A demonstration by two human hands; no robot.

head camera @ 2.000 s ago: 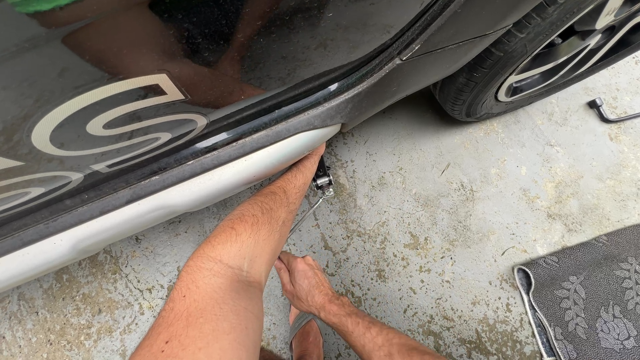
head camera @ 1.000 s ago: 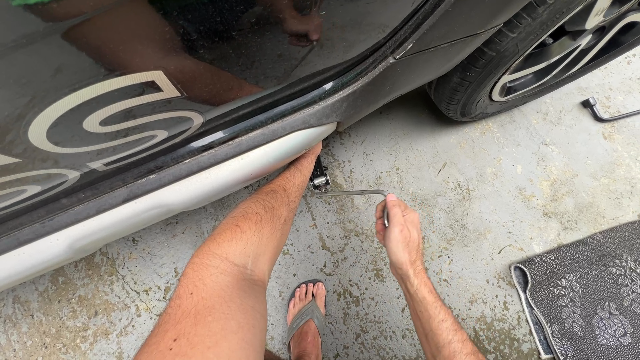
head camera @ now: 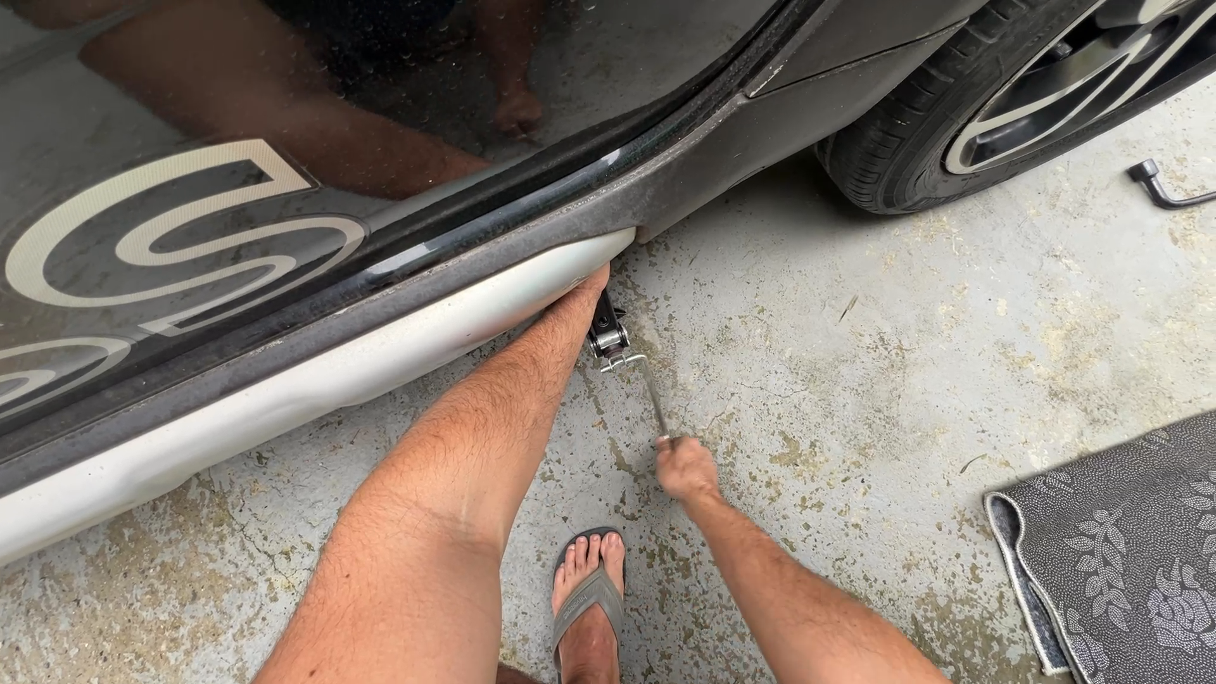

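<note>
My right hand (head camera: 687,467) is closed around the end of a thin metal crank handle (head camera: 655,397). The handle runs up to the metal end fitting of a black car jack (head camera: 608,334), which lies low beside the car's sill. Past the silver side trim (head camera: 408,347), my left arm reaches beneath the car's edge; the fingers are hidden there, and only the wrist area shows close to the jack. What the left hand touches cannot be seen.
A car tyre (head camera: 883,142) with an alloy wheel stands at the upper right. Nearby on the worn concrete floor lies a lug wrench (head camera: 1154,180). A folded patterned mat (head camera: 1121,541) is at the lower right, and my sandalled foot (head camera: 589,594) is at the bottom.
The right hand and crank handle have swung round the jack's end, out to the right and then back down and left. The left arm has stayed under the car's edge.
</note>
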